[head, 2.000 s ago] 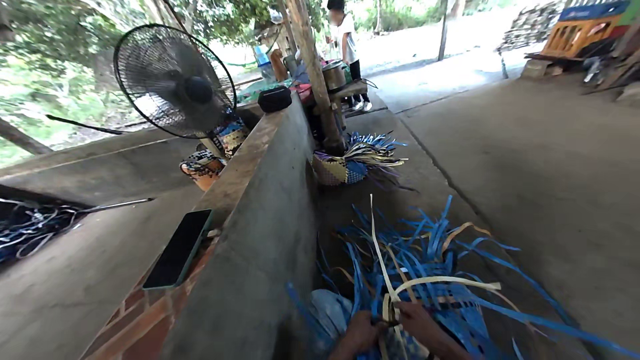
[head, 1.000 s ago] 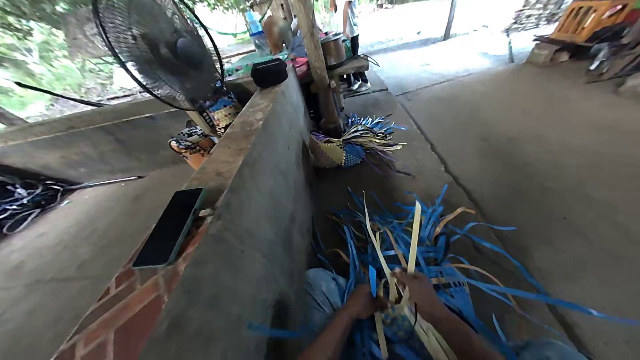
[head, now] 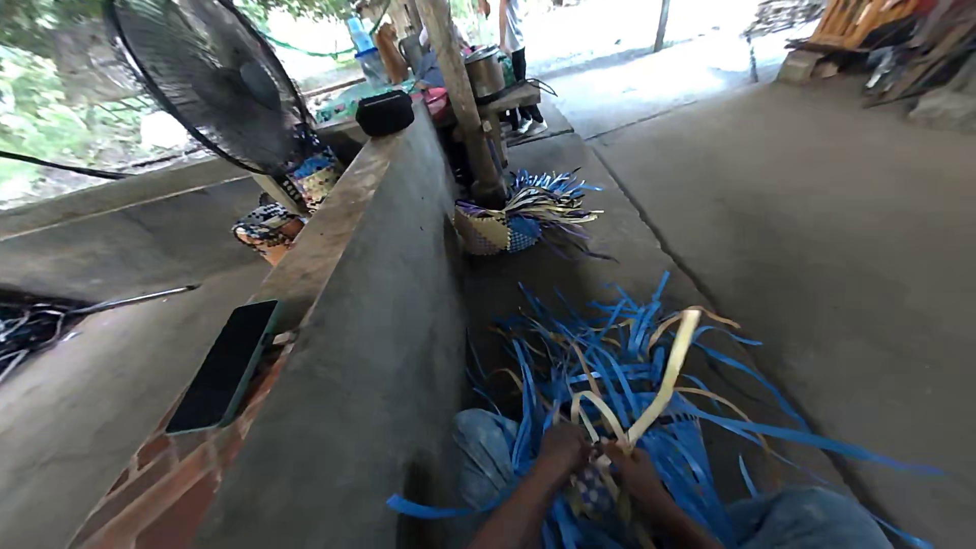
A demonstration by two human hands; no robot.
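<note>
My left hand (head: 566, 450) and my right hand (head: 627, 463) are close together at the lower middle, their fingers closed on pale flat strips at a woven piece (head: 593, 492) between my knees. One wide cream strip (head: 671, 374) stands up from beside my right fingers. Another pale strip (head: 602, 408) loops over near my left fingers. Many loose blue strips (head: 610, 366) fan out beyond and around both hands, with some tan ones among them. The fingertips and the exact grip are too small to make out, and the forearms partly cover the weave.
A low concrete wall (head: 358, 343) runs along my left, bearing a phone (head: 225, 366) and a black case (head: 384, 113). Behind it stands a fan (head: 221, 84). A partly woven basket (head: 496, 229) lies by a wooden post (head: 461, 99). A person (head: 515, 46) stands farther back.
Both hands stay together at the weave. The cream strip by my right hand now slants up to the right; a second ago it stood nearly upright. A pale strip near my left hand now bends into a loop.
</note>
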